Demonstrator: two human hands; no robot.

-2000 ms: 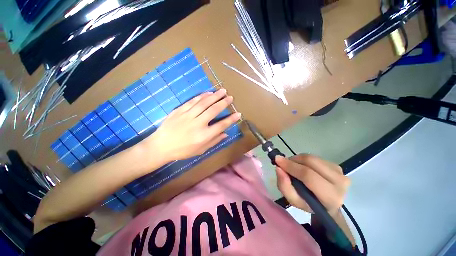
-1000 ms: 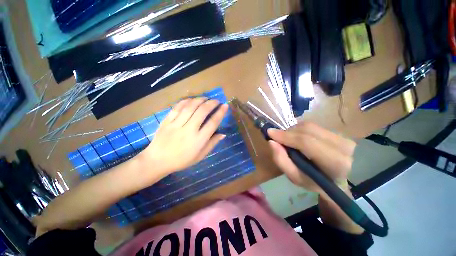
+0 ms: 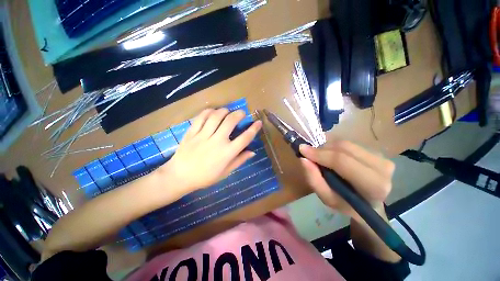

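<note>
A blue gridded solar cell string (image 3: 219,189) lies flat on the brown table in front of me. My left hand (image 3: 211,140) lies flat on its upper right part, fingers slightly spread; what is under the palm is hidden. A thin silver ribbon (image 3: 272,148) runs along the string's right end. My right hand (image 3: 351,173) holds a dark soldering iron (image 3: 342,189) like a pen. The iron's metal tip is just beyond the top right corner of the string, near the ribbon's upper end; whether it touches the ribbon is not clear.
Black sheets (image 3: 186,82) with scattered silver ribbons (image 3: 219,50) lie beyond the string. Ribbons fan out (image 3: 307,104) beside black strips (image 3: 359,60) at right. A yellow block (image 3: 391,50), a ribboned black bundle (image 3: 433,99) and a black stand (image 3: 460,171) are farther right. Dark stacks lie left.
The string and surroundings sit lower in view than two seconds ago. The iron has moved from the ribbon's near part to its far end. My left hand's fingers have shifted slightly on the string.
</note>
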